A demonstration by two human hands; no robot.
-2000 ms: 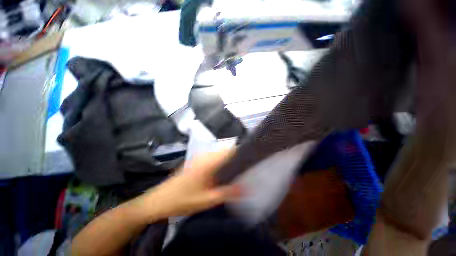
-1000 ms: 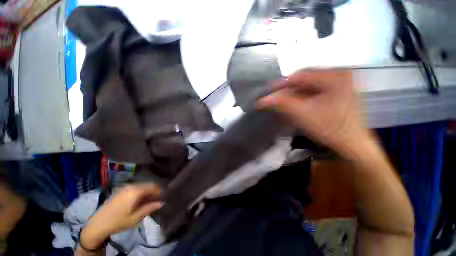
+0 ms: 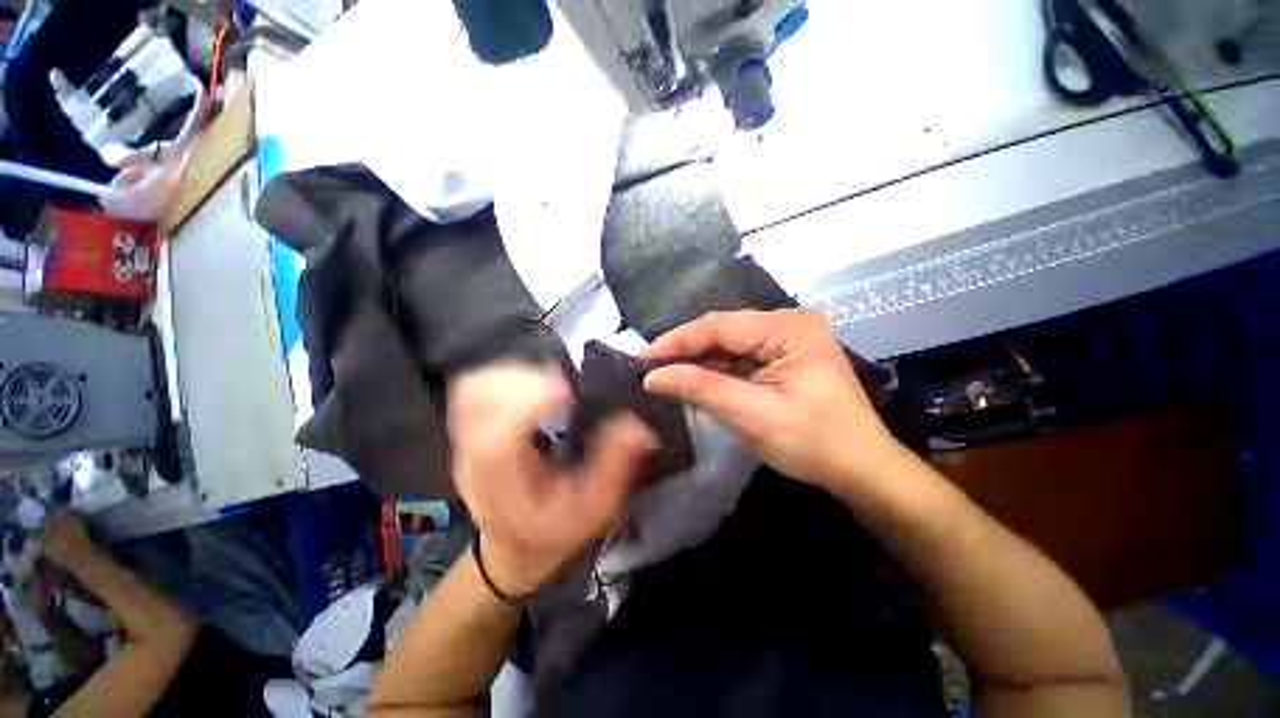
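A dark grey garment piece (image 3: 435, 288) lies over the table edge and hangs towards my lap, with white cloth beside it. My right hand (image 3: 779, 386) pinches the corner of a dark panel (image 3: 625, 400) between thumb and fingertips. My left hand (image 3: 527, 470), blurred, is just left of that panel with thumb and fingers apart. A small pale glint shows by its palm; I cannot tell what it is or whether the hand holds cloth. A grey piece (image 3: 674, 246) lies below the sewing machine's needle area (image 3: 688, 70). Pale backing shows under the right hand.
Black-handled shears (image 3: 1081, 63) and slim yellow-green snips (image 3: 1200, 133) lie at the upper right. A ruler scale (image 3: 983, 267) runs along the table front. At left are a red box (image 3: 91, 255), a grey fan unit (image 3: 70, 400) and another person's arm (image 3: 120, 603). A blue crate (image 3: 326, 533) stands below the table.
Both hands have come together at the panel: my left moved up and right, my right moved left and down. The long dark strip stretched between them is now bunched. The view has shifted.
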